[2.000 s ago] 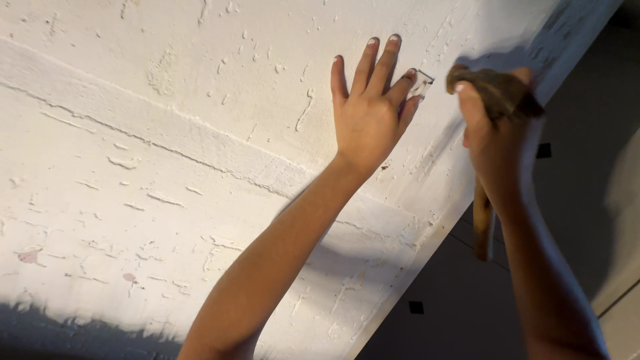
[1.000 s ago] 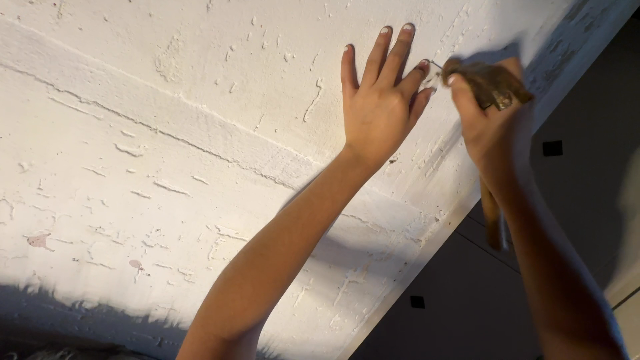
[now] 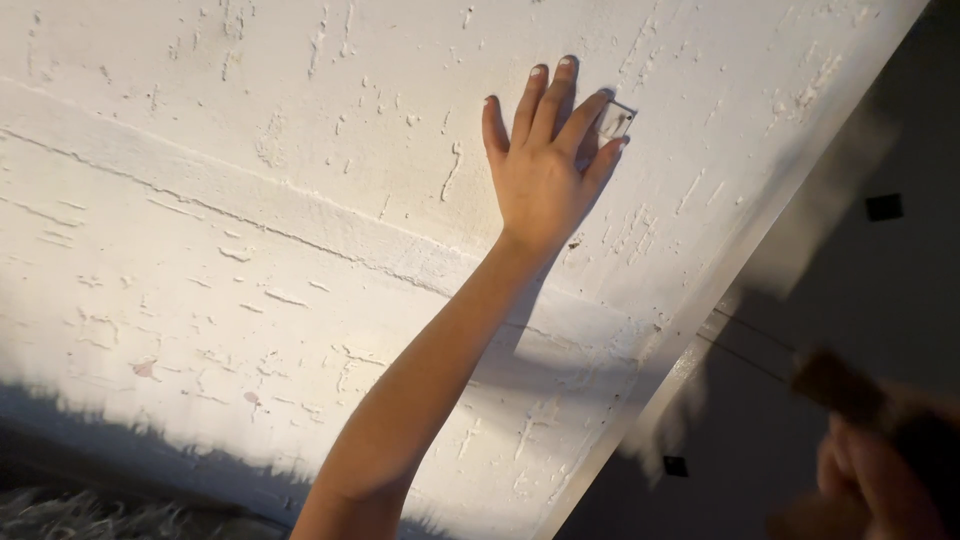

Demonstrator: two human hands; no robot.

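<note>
My left hand (image 3: 544,165) lies spread on a white painted wooden door or panel (image 3: 420,187). Its index finger and thumb hold a small, clear, squarish plate (image 3: 615,121) flat against the paint; a dark spot, perhaps a hole or a nail head, shows near the plate's corner. At the lower right, in shadow and blurred, my right hand (image 3: 862,465) is closed around a hammer (image 3: 840,386), whose head stands out above the fingers, away from the panel. Much of the hammer's handle is hidden or too dark to make out.
The panel's edge (image 3: 739,277) runs diagonally down the right side. Beyond it is a dark tiled floor with small black squares (image 3: 883,207). Cracks, chips and raised paint mark the panel. Something grey and shaggy (image 3: 67,517) lies at the lower left.
My right hand has moved with the hammer from beside the small plate down and to the right, off the panel. My left hand remains at the plate.
</note>
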